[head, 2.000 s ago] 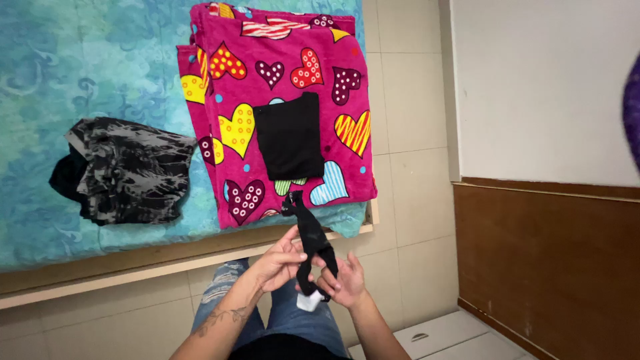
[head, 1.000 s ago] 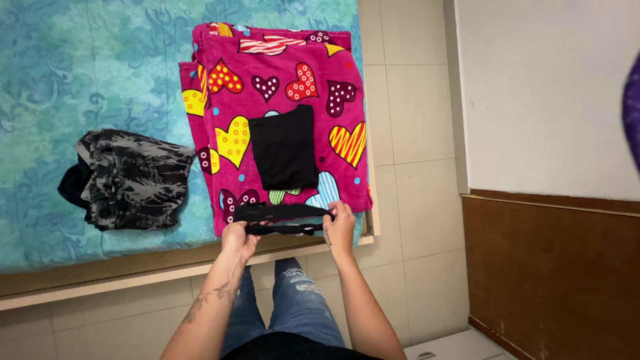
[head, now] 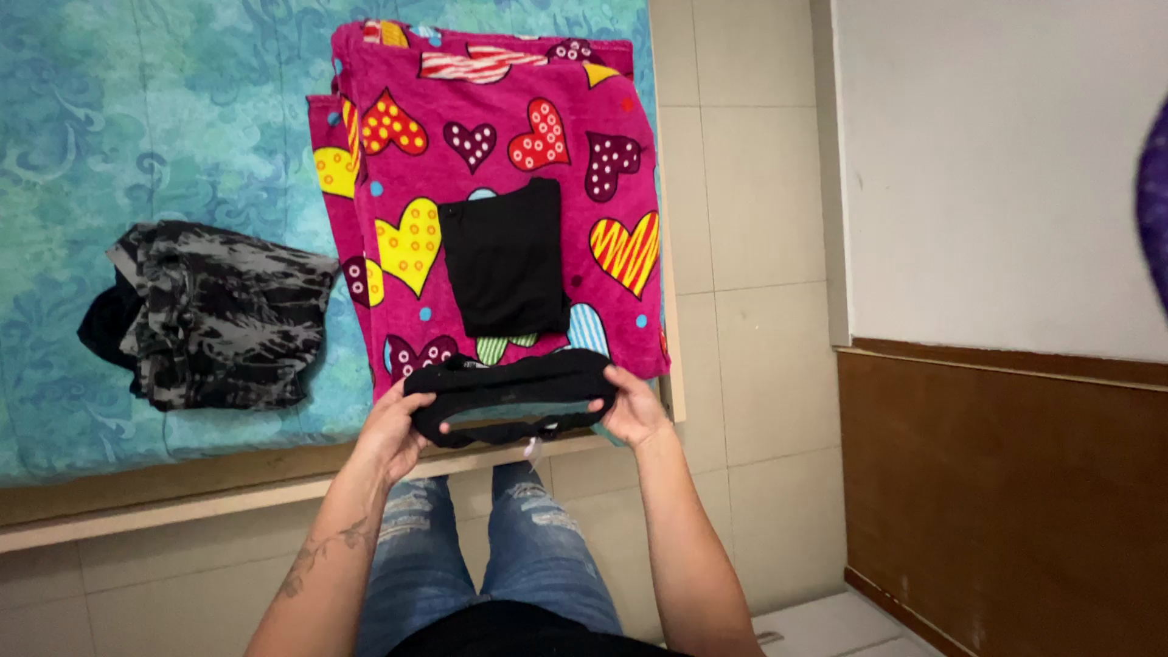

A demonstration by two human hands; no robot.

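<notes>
A black garment [head: 511,379] is stretched sideways between my hands at the bed's near edge, with a gap in its middle and a small pale tag hanging below. My left hand [head: 397,429] grips its left end, and my right hand [head: 630,409] grips its right end. Just beyond it, a folded black cloth [head: 506,260] lies on a folded magenta blanket with hearts [head: 525,196]. Left of the blanket rests a folded black-and-gray patterned garment [head: 237,319], with plain black fabric [head: 108,324] poking out at its left side.
A turquoise patterned sheet [head: 164,119] covers the bed, whose pale wooden rail [head: 228,497] runs along the near side. Tiled floor [head: 766,374] lies to the right, beside a white and brown wall or panel [head: 985,438]. Something purple [head: 1154,201] shows at the far right edge.
The black garment hung lengthwise between my close-set hands two seconds ago; my hands have since moved apart and now hold it spread sideways. The folded black cloth has stayed on the blanket.
</notes>
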